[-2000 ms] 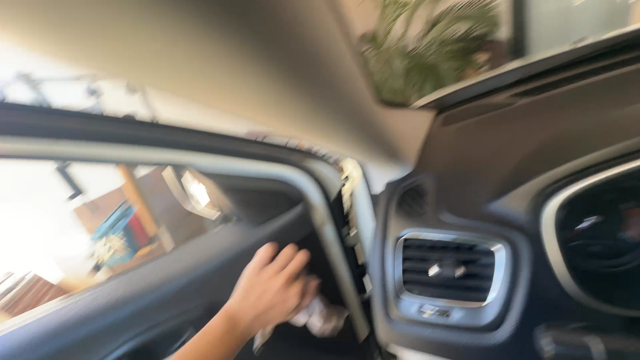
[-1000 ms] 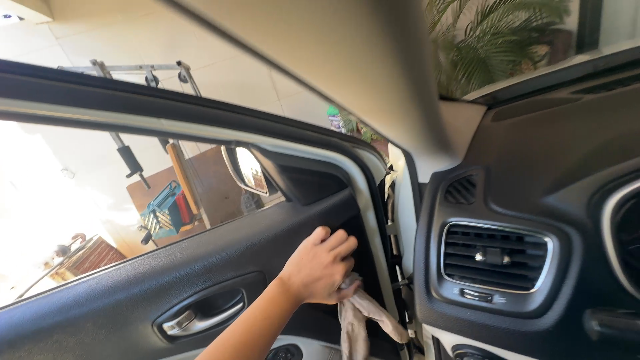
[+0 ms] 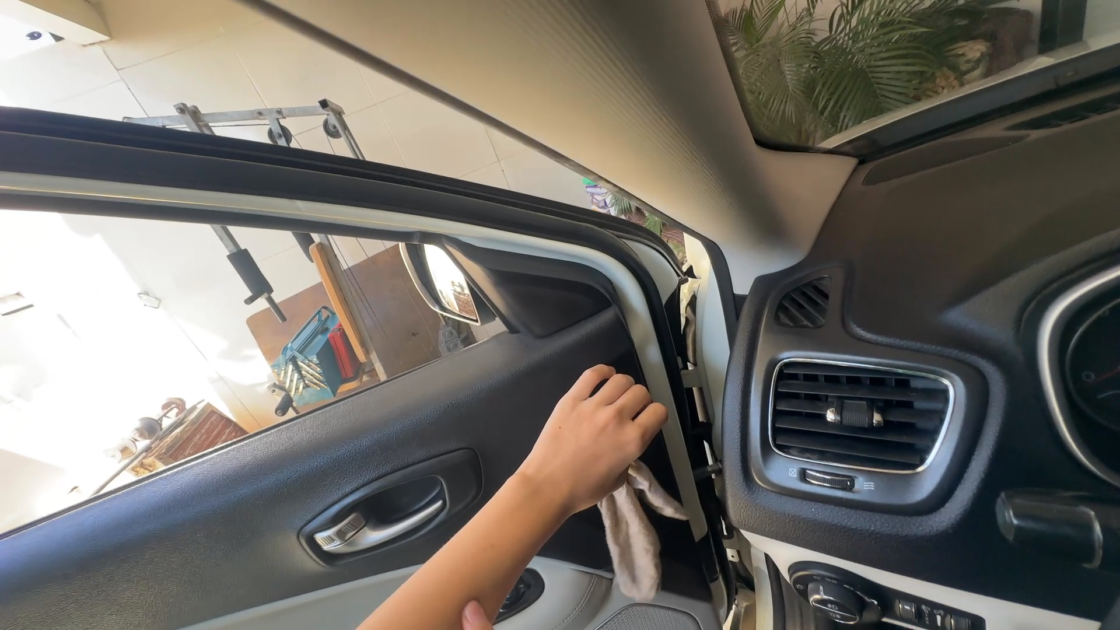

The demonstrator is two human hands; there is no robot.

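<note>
My left hand [image 3: 604,442] reaches in from the bottom of the view, its curled fingers against the dark front part of the car door panel [image 3: 490,394]. It grips a pale cloth [image 3: 632,542], whose loose ends hang below the hand beside the door's front edge. Most of the bunched part is hidden under the palm. Only a fingertip of my right hand [image 3: 475,616] shows at the bottom edge, by my left forearm; what that hand holds is out of view. The inner door handle [image 3: 381,525] lies left of the forearm.
Right of the hand are the door gap, a dashboard air vent [image 3: 862,416], a control stalk [image 3: 1050,528] and a light-switch knob [image 3: 842,604]. Past the door window stand the side mirror [image 3: 448,282], an open blue toolbox [image 3: 308,354] and a metal frame [image 3: 254,115].
The view was blurred at first and has shifted. My left hand stays by the front of the door with the cloth. The fingertip of my right hand has come into view.
</note>
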